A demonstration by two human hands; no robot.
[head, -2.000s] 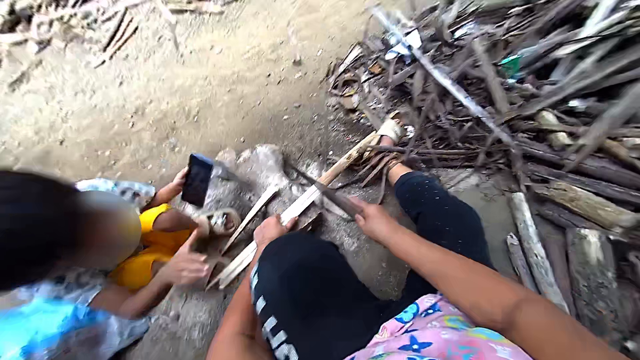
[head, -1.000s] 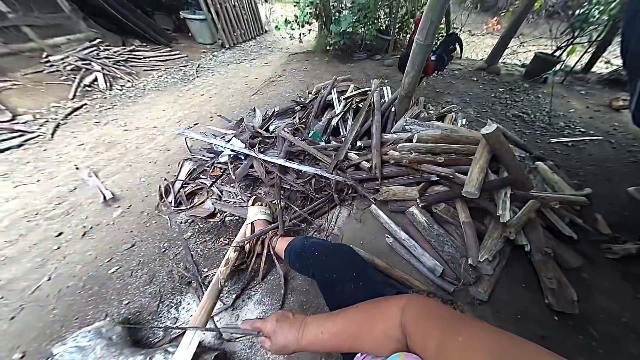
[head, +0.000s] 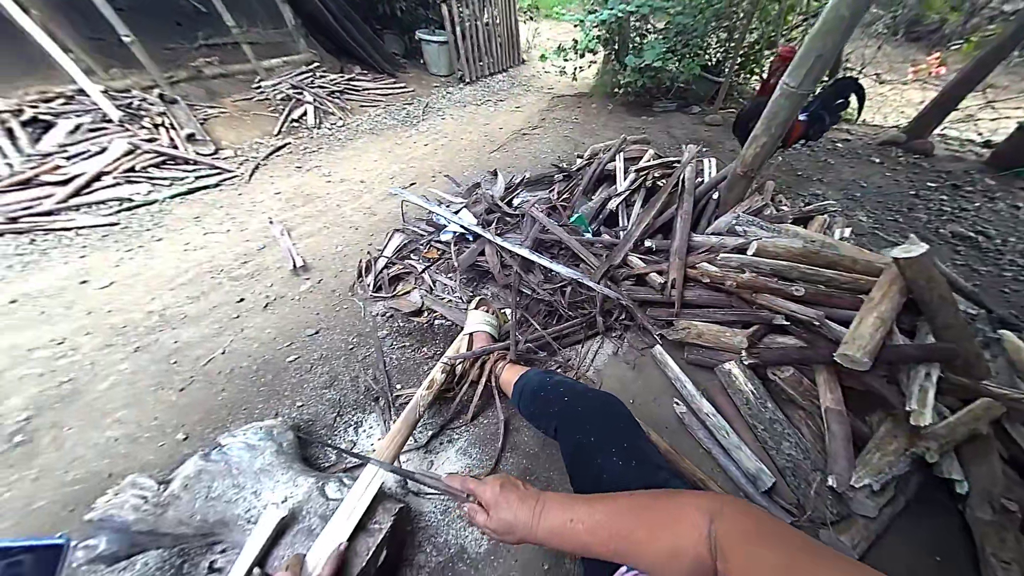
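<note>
My right hand (head: pixel 500 506) is closed on the near end of a long, thin dark blade (head: pixel 384 466), which lies across a pale split length of wood (head: pixel 400 432). At the bottom edge the fingers of my left hand (head: pixel 312 565) grip the wood's near end; the rest of that hand is out of view. The wood slopes up and away to my sandalled foot (head: pixel 482 322). Beneath its near part are a grey, weathered stump (head: pixel 216 488) and a dark wood block (head: pixel 372 536). A shorter pale split piece (head: pixel 260 540) lies left of my left hand.
A firewood pile (head: pixel 800 320) fills the right, with dry bark and a long whitish strip (head: pixel 512 244) beside it. A rooster (head: pixel 800 116) stands behind a slanting pole (head: pixel 788 104). More sticks (head: pixel 88 172) lie at the far left. A phone's edge (head: pixel 32 554) shows at bottom left.
The view has swung up and to the right since the earliest frame, leaving the other person mostly out of sight. My right hand still holds the blade over the wood.
</note>
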